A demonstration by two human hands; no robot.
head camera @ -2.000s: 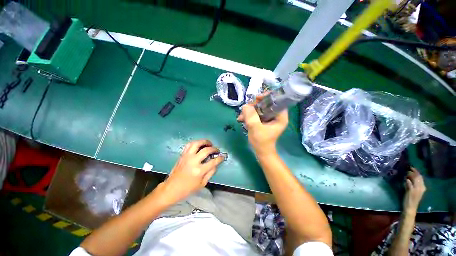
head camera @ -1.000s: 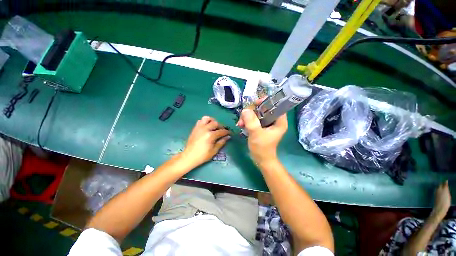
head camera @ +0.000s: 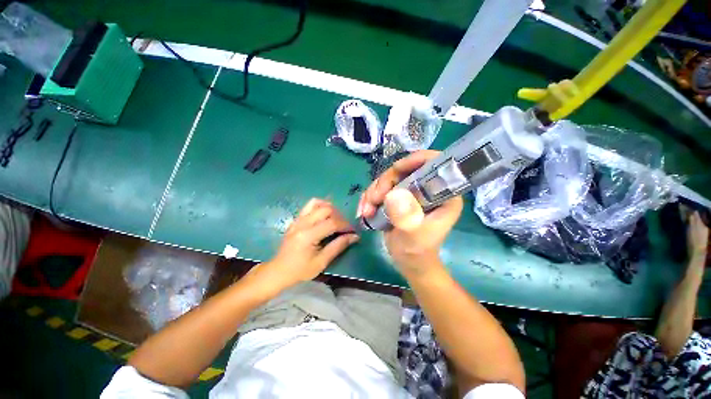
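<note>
My right hand [head camera: 417, 214] is shut around a silver-grey electric screwdriver [head camera: 460, 171]. Its tip points down and left, close to the fingers of my left hand. My left hand [head camera: 310, 240] rests low over the bench with thumb and fingers pinched on a small black part [head camera: 330, 238], mostly hidden by the fingers. Two small black housings [head camera: 267, 150] lie on the green bench up and left of my hands. A white round container [head camera: 358, 126] with a dark part inside stands beyond, beside a clear screw tub [head camera: 419, 128].
A clear bag of black parts [head camera: 573, 203] lies at the right. A green block-like device [head camera: 97, 78] stands at the left. A yellow suspension piece [head camera: 616, 58] rises from the screwdriver. Another person's hand [head camera: 696, 234] is at the far right. A cardboard box [head camera: 117, 300] sits below the bench edge.
My right hand has brought the screwdriver down and toward my left hand. My left hand has moved slightly back toward me, and covers where a small dark part lay.
</note>
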